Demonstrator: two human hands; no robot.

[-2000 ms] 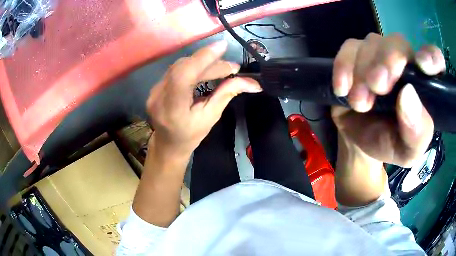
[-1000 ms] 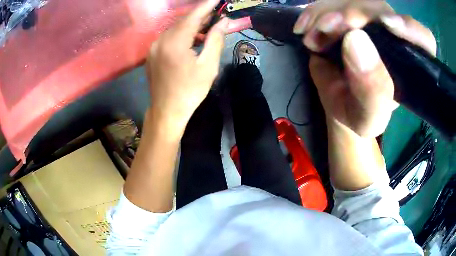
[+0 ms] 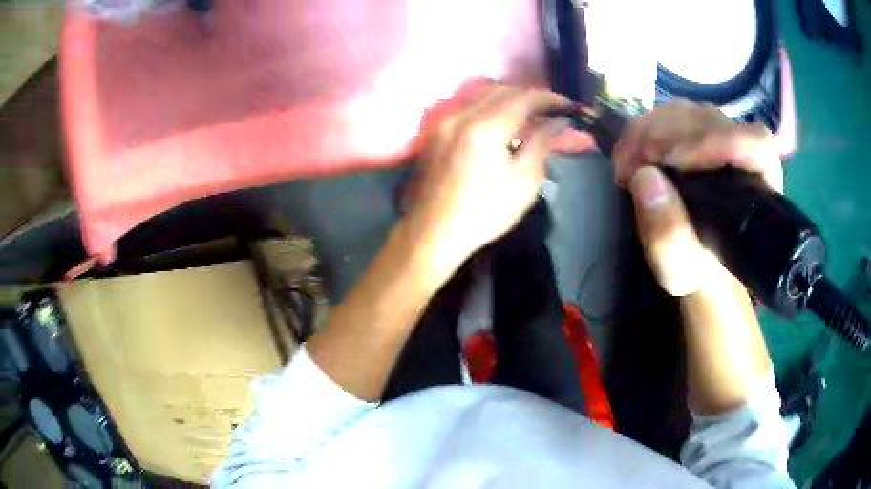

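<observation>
The black electric screwdriver [image 3: 740, 224] is in my right hand [image 3: 702, 162], its tip pointing up-left and its cable at the lower right. The black housing [image 3: 565, 57] with a large pale disc [image 3: 711, 38] lies at the top, cut off by the frame edge. The screwdriver's tip is at the housing's near left corner, where a small board [image 3: 616, 91] shows blurred. My left hand [image 3: 487, 162] has its fingertips beside the tip. A tiny shiny speck, possibly a screw, shows at its fingers. Blur hides whether its fingertips pinch anything.
The salmon-red table [image 3: 248, 124] carries the housing, with part of a clear bag [image 3: 124, 8] at its far edge. The green bench [image 3: 831, 124] is at the right. A cardboard sheet [image 3: 172, 353] and housings with pale discs [image 3: 81, 420] are at the lower left. Red plastic [image 3: 584, 368] shows below.
The view has shifted, bringing the housing and disc into sight at the top. The screwdriver now slants down to the right, its rear end and cable visible. Both hands are now at the housing's near edge.
</observation>
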